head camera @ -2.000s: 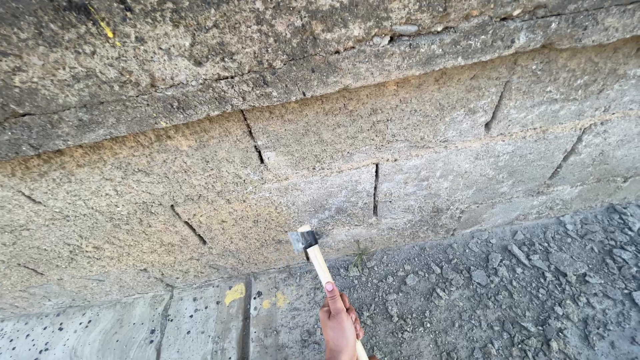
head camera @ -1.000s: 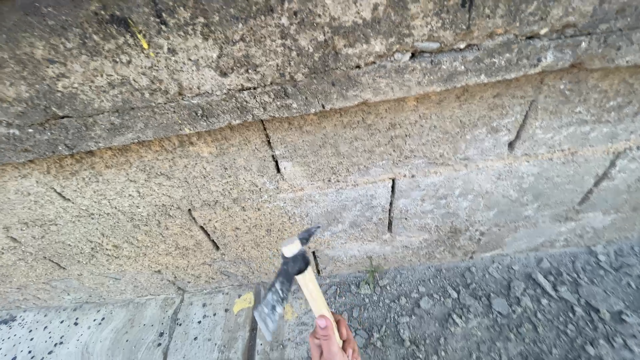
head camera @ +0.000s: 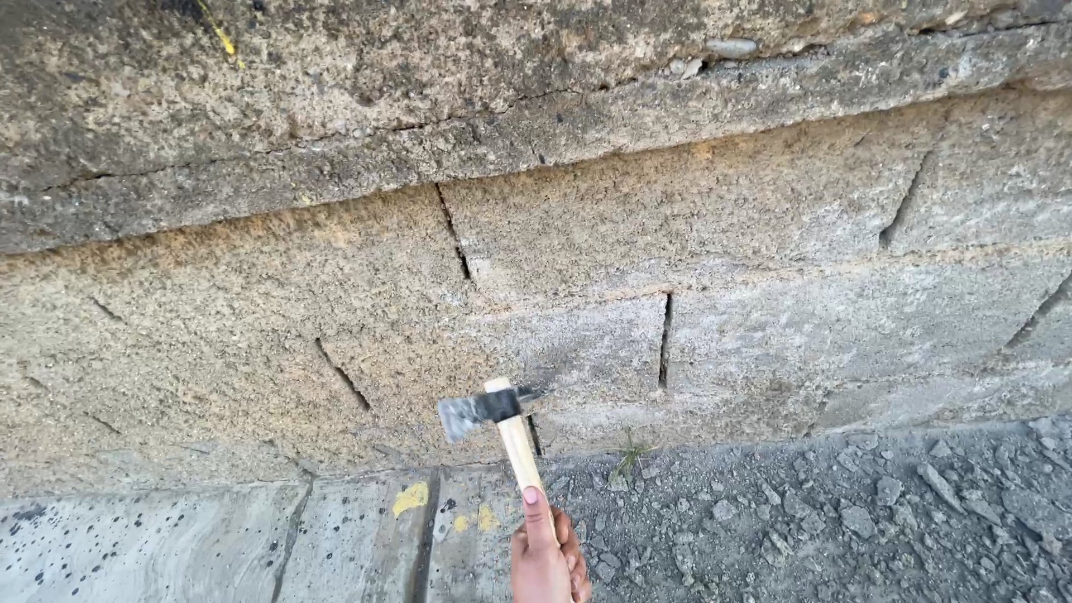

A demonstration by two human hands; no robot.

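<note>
My left hand [head camera: 543, 548] grips the pale wooden handle of a mason's hammer [head camera: 521, 452] at bottom centre, thumb laid along the handle and fingers wrapped round its right side. The hammer's black and grey metal head has a broad, flat blade pointing left and a narrower end pointing right, slightly blurred. It is in front of the lower part of a rough block wall [head camera: 569, 352], near a short dark slot [head camera: 534, 435]; whether it touches the wall cannot be told. My right hand is out of view.
A rough concrete ledge [head camera: 502, 117] juts out above the blocks. Narrow open joints [head camera: 666, 339] cut the wall. Grey rubble [head camera: 854, 519] covers the ground at right, beside a small grass tuft [head camera: 634, 452]. Pale concrete slabs [head camera: 360, 536] with yellow paint marks lie at lower left.
The hammer head swings down and left with its blade tilted downward, then comes back up to a more level position. My left hand keeps hold of the handle throughout.
</note>
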